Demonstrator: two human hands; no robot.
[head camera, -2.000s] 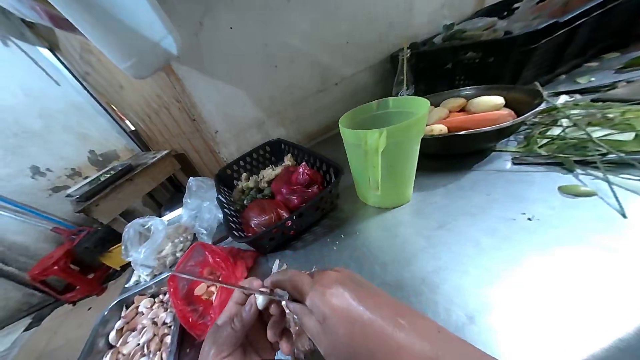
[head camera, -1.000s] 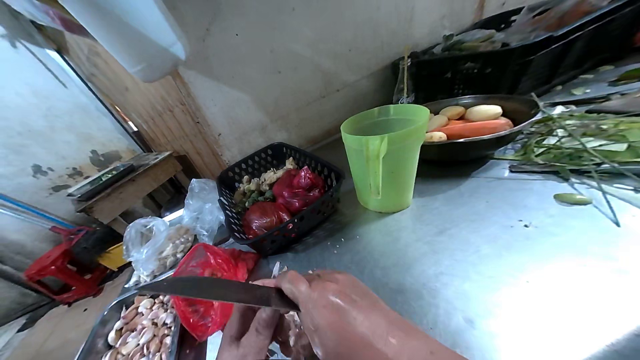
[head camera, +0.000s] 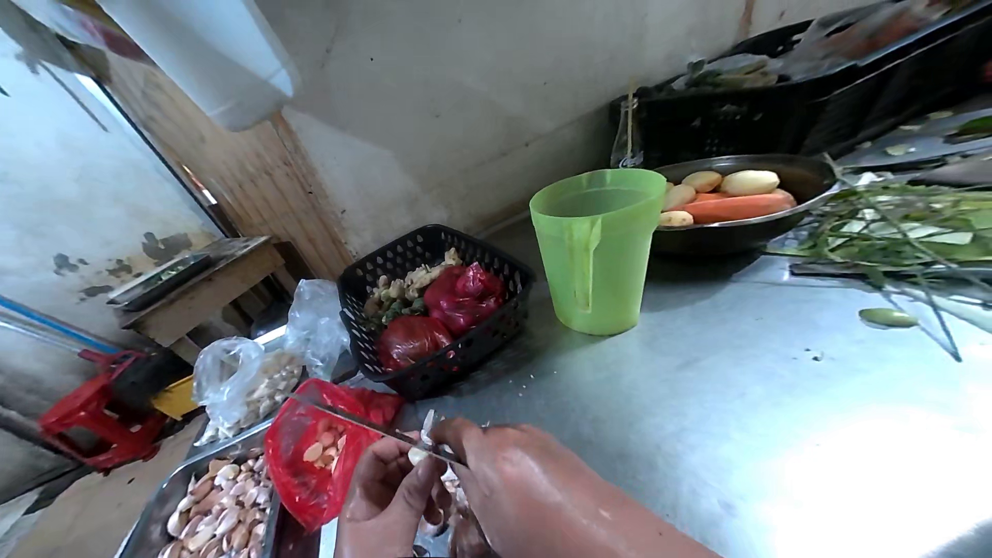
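Observation:
My left hand (head camera: 391, 496), low in the middle of the head view, pinches a pale garlic clove (head camera: 418, 456) between thumb and fingers. The handle end of a knife (head camera: 356, 421) is in my right hand (head camera: 508, 473), and its thin-looking blade meets the clove and points to the upper left. White peel bits stick up beside my fingers. Just left of my hands lies an open red plastic bag (head camera: 298, 473) with peeled pieces inside. A metal tray (head camera: 159, 500) of unpeeled garlic cloves (head camera: 225, 504) is at the lower left.
Beyond my hands are a black perforated basket (head camera: 442, 376) with red bagged items, a green plastic jug (head camera: 597, 263) and a metal bowl (head camera: 736, 232) of carrots and potatoes. Cut greens (head camera: 914, 225) lie at right on the steel table (head camera: 736, 387). Clear plastic bags (head camera: 229, 368) stand at left.
The knife blade showed its broad side one second ago and now appears nearly edge-on, against the clove in my left hand. The basket, jug and bowl have not moved.

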